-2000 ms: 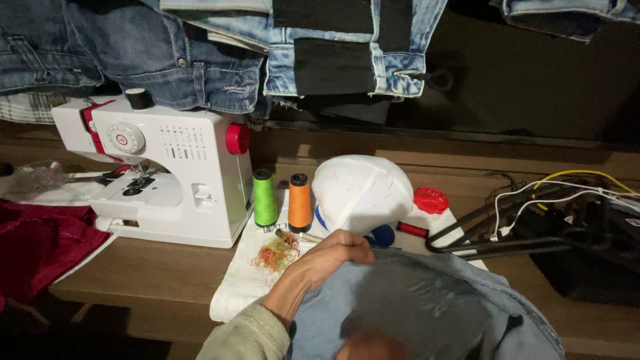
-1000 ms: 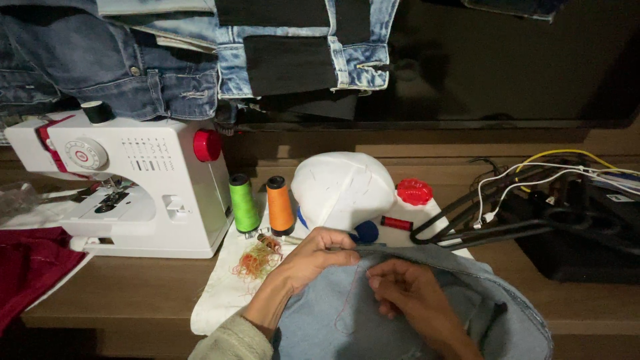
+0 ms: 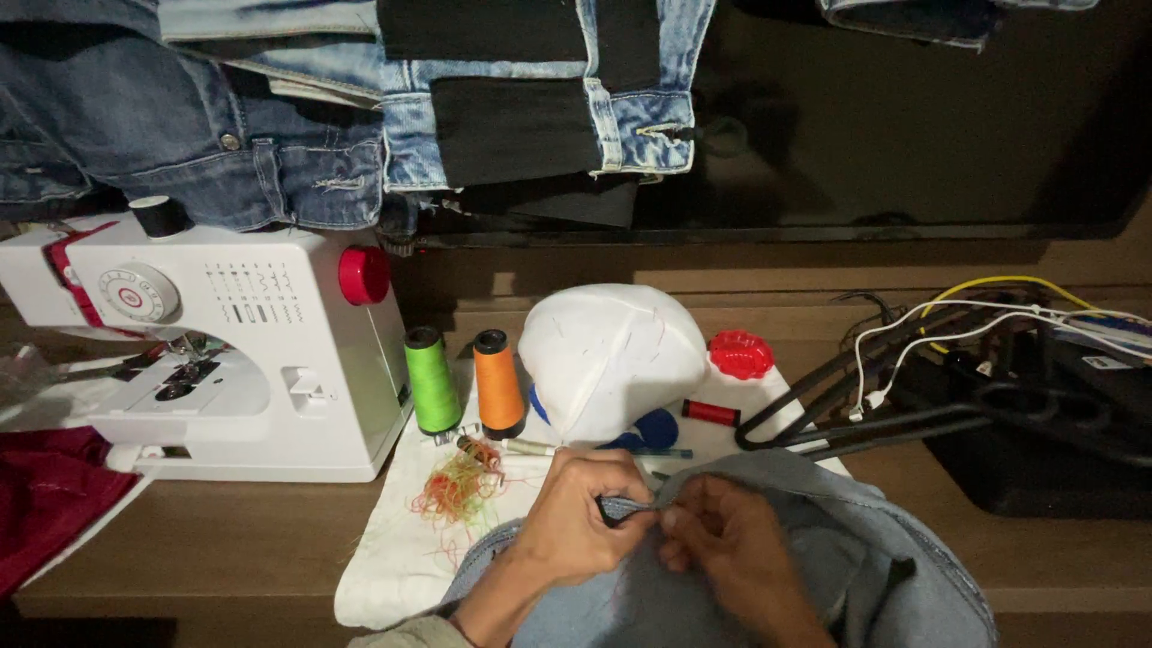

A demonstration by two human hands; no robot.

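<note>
Grey-blue denim fabric (image 3: 792, 504) lies over the near edge of the table, below a white cloth. My left hand (image 3: 589, 513) is closed on a folded edge of it. Close beside it, my right hand (image 3: 720, 540) pinches at the same edge; a needle cannot be made out between its fingertips. A thin reddish thread hangs over the denim below the hands. Just beyond them stand a white padded cushion (image 3: 612, 360), a green thread cone (image 3: 432, 382), an orange thread cone (image 3: 499, 387) and a red thread spool (image 3: 711, 413). A tangle of loose threads (image 3: 457, 486) lies left of my left hand.
A white sewing machine (image 3: 346, 396) stands at the left, beside dark red fabric (image 3: 58, 490). Jeans (image 3: 297, 153) hang above, in front of a dark screen (image 3: 900, 135). A red scalloped dish (image 3: 741, 354) sits right of the cushion. Cables (image 3: 981, 310) and a black metal frame (image 3: 810, 396) occupy the right.
My right hand, low and blurred two seconds ago, rose to the denim edge and is now closer to my left hand. The folded edge in my left hand has been turned up.
</note>
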